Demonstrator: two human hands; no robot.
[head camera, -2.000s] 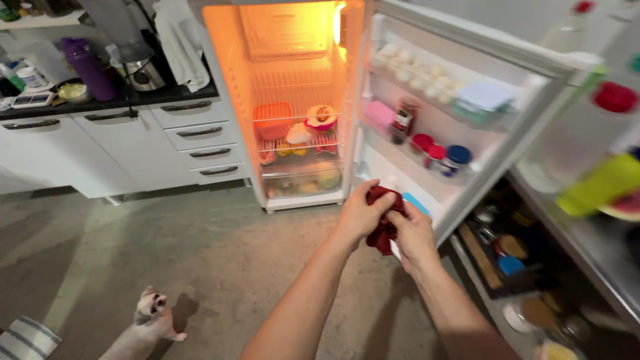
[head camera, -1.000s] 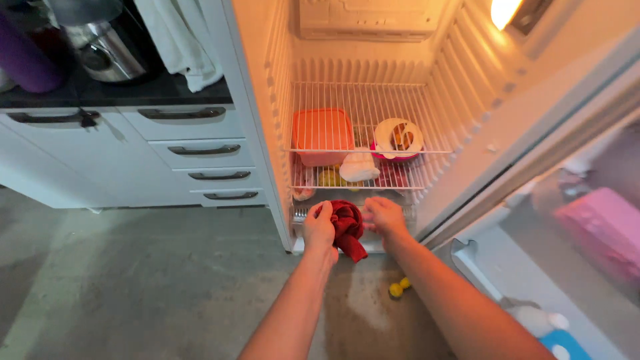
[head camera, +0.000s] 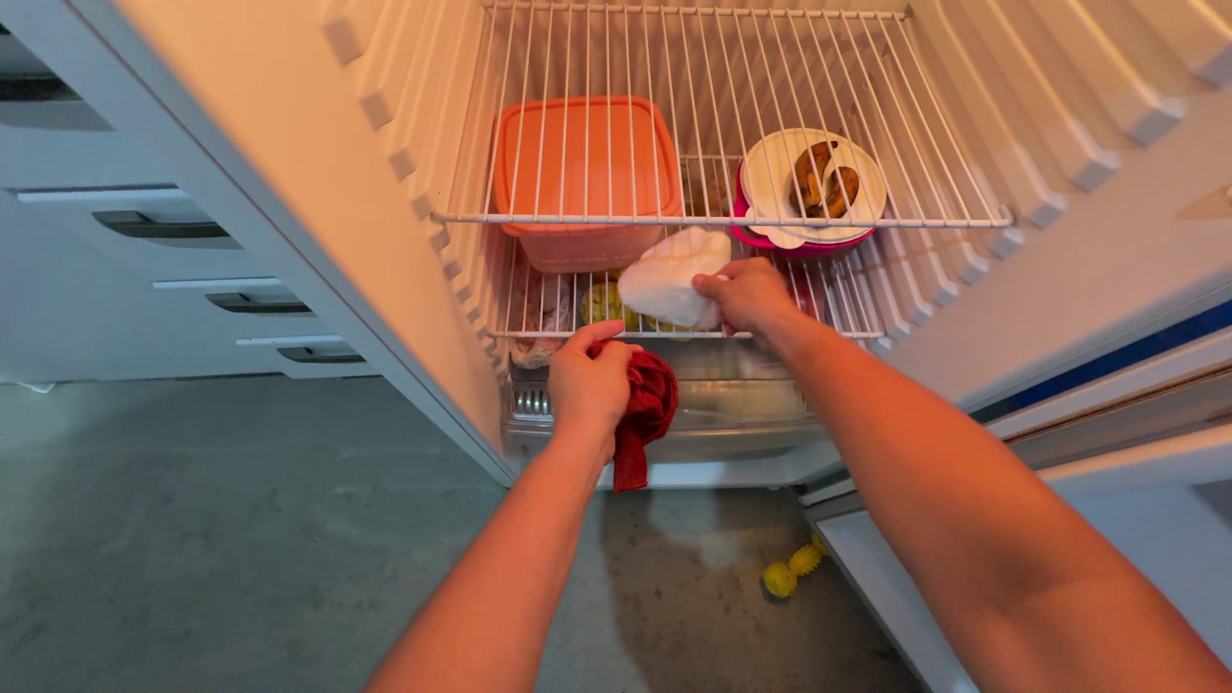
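Note:
My left hand (head camera: 589, 390) grips a bunched dark red cloth (head camera: 647, 409), which hangs in front of the fridge's lower drawer. With its fingers on the right edge of a white wrapped bundle (head camera: 674, 274), my right hand (head camera: 756, 296) reaches onto the lower wire shelf. Left of the bundle stands an orange lidded plastic container (head camera: 589, 159). At the right, a pink container with a whitish lid (head camera: 770, 164) carries brown pieces of food (head camera: 826, 183). Something yellow-green (head camera: 603, 303) shows through the lower shelf.
An upper wire shelf (head camera: 712, 223) spans the fridge above the containers. The ribbed side walls flank it, and the opened door (head camera: 895, 597) is at the lower right. White drawers (head camera: 144, 226) stand left. A yellow knobbed toy (head camera: 794, 570) lies on the floor.
The view has moved much closer to the fridge. My right hand has left the red cloth's side and taken hold of the white bundle. The cloth stays in my left hand.

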